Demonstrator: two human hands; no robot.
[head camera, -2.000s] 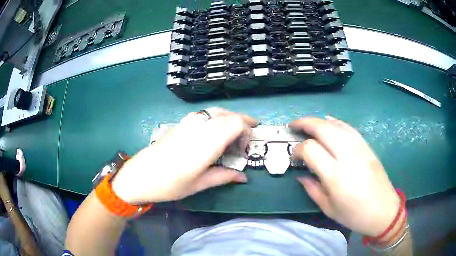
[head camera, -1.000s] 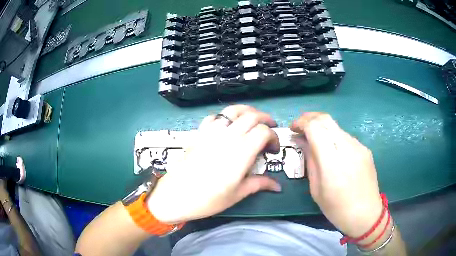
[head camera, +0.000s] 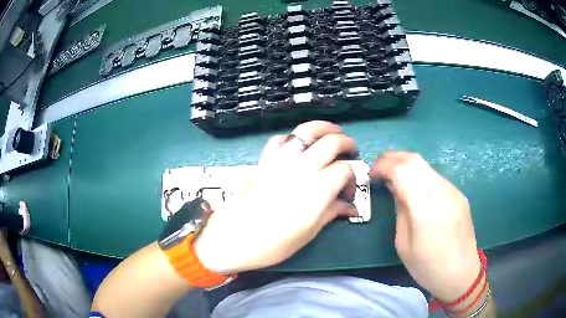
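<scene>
A flat silver carrier plate (head camera: 214, 177) lies on the green surface in front of me. Its left end shows dark outlined nests; its middle is hidden under my left hand. My left hand (head camera: 298, 189) lies over the plate's centre and right part, fingers bent near its right end. My right hand (head camera: 422, 214) is just right of the plate, fingertips at its upper right corner. Whether either hand grips the plate or a small part cannot be told. A large dark stack of carriers (head camera: 301, 71) with silver tab columns stands behind my hands.
Tweezers (head camera: 499, 110) lie at the right. Loose carriers (head camera: 162, 40) lie at the upper left, on the green surface beyond the white rail (head camera: 118, 84). A black knob (head camera: 23, 140) on a white machine plate is at the left. Another person's hand (head camera: 23, 217) shows at the left edge.
My left hand has moved right along the plate, towards its right end. My right hand has shifted off the plate's right part. The stack and tweezers appear slightly further left; the loose carriers appear further right.
</scene>
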